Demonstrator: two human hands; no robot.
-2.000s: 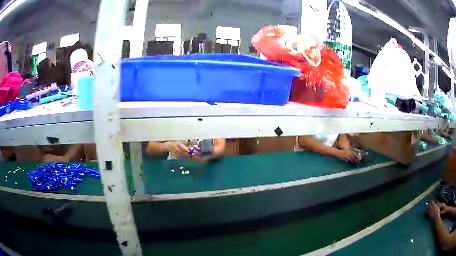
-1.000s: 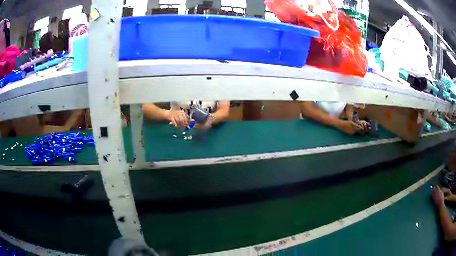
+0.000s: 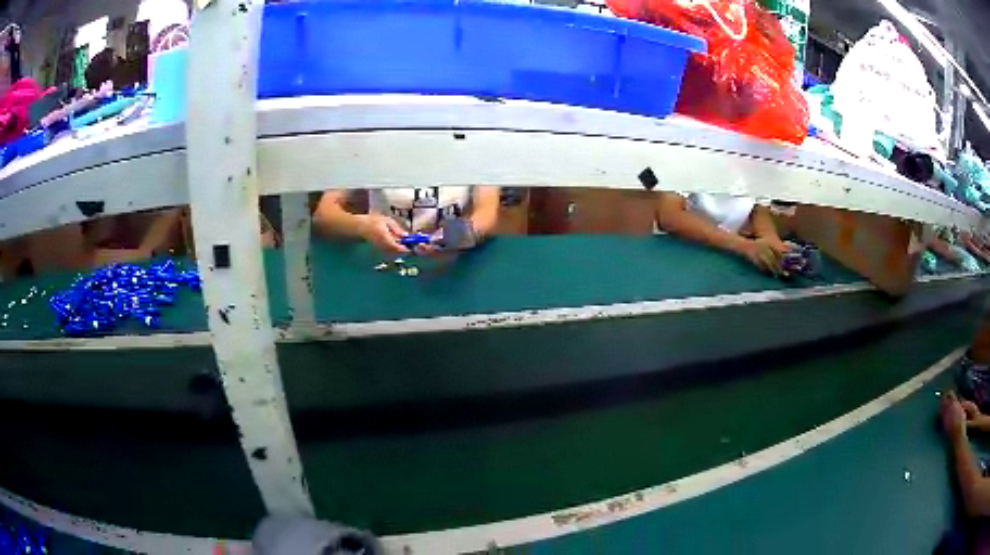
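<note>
Neither of my hands can be made out. A grey, rounded unit (image 3: 315, 536) shows at the bottom edge, cut off by the picture's rim; what holds or supports it is hidden. The dark green conveyor belt (image 3: 521, 423) runs across in front of me between pale rails. A small dark, blurred piece (image 3: 204, 382) lies on the belt at the left. Some blue parts (image 3: 22, 533) show in the bottom left corner, cut off.
A chipped white post (image 3: 233, 271) and shelf stand ahead, holding a blue tub (image 3: 467, 54) and a red bag (image 3: 749, 81). Across the belt, one person holds blue and grey pieces beside a blue heap (image 3: 119, 295); another handles a dark unit. A person's arm (image 3: 961, 444) shows at right.
The view has tilted down, so the shelf sits higher. The grey unit has come into view at the bottom and shows more. The dark piece on the belt appears farther right than at first.
</note>
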